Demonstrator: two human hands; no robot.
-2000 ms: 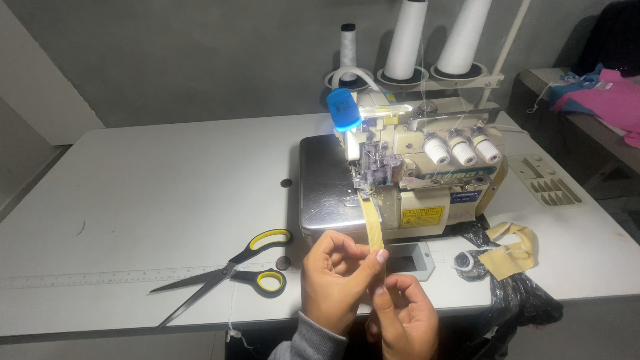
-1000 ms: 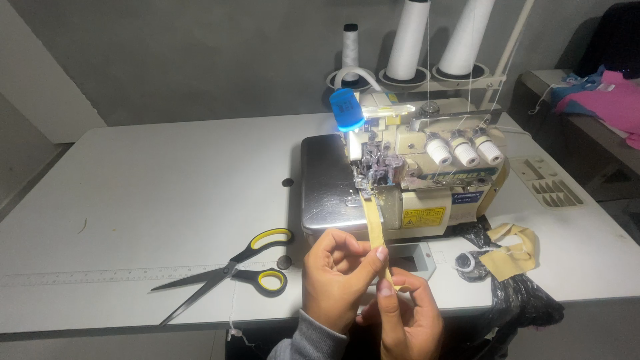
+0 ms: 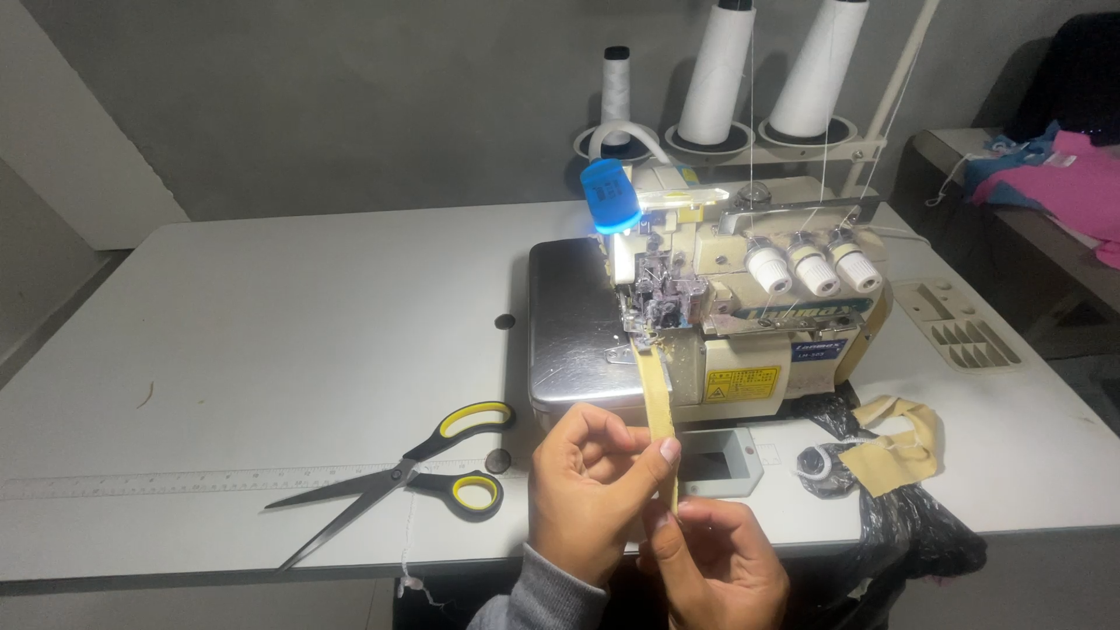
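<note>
A narrow yellow fabric strip (image 3: 656, 394) runs from under the presser foot of a Lanmax overlock sewing machine (image 3: 787, 289) toward me. My left hand (image 3: 595, 490) pinches the strip between thumb and fingers, just in front of the machine's metal bed plate (image 3: 582, 324). Closer to me, my right hand (image 3: 717, 560) holds the strip's lower end between thumb and index finger. A blue-headed lamp (image 3: 611, 197) lights the needle area. Open scissors with black and yellow handles (image 3: 402, 472) lie left of my hands.
White thread cones (image 3: 717, 79) stand behind the machine. A ruler marking (image 3: 175, 481) crosses the white table (image 3: 306, 289). Yellow fabric scraps (image 3: 892, 455) and a black plastic bag (image 3: 910, 534) sit at the right edge. Pink and blue cloth (image 3: 1059, 188) lies on a side bench.
My right-hand fingers have shifted slightly along the strip's lower end. My left hand keeps its pinch in nearly the same place.
</note>
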